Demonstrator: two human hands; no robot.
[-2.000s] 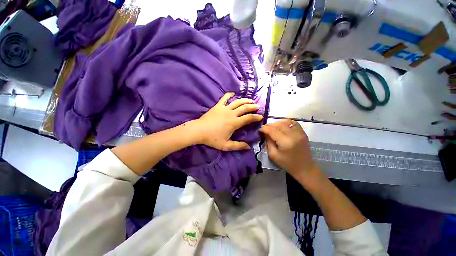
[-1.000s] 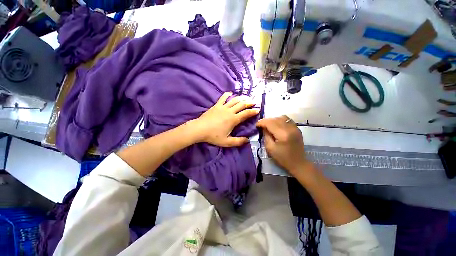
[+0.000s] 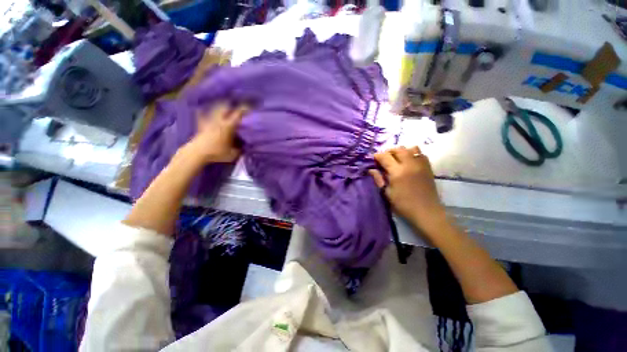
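Observation:
The purple garment lies bunched on the white table, left of the needle area, and hangs over the front edge. Its gathered band runs toward the machine's presser foot. My left hand, blurred, grips a fold of the cloth at the garment's left part. My right hand pinches the garment's right edge just in front of the needle area. The end of a dark strip hangs below my right hand. The sewing machine stands right of the garment.
Green-handled scissors lie right of the needle area. A brown cardboard piece lies under the garment's left side. A grey second machine stands at far left. A blue crate is at lower left. Dark strands hang near my lap.
My left hand has moved left from the gathered edge and taken hold of the cloth there. The garment's left part is lifted and blurred. The whole view has shifted.

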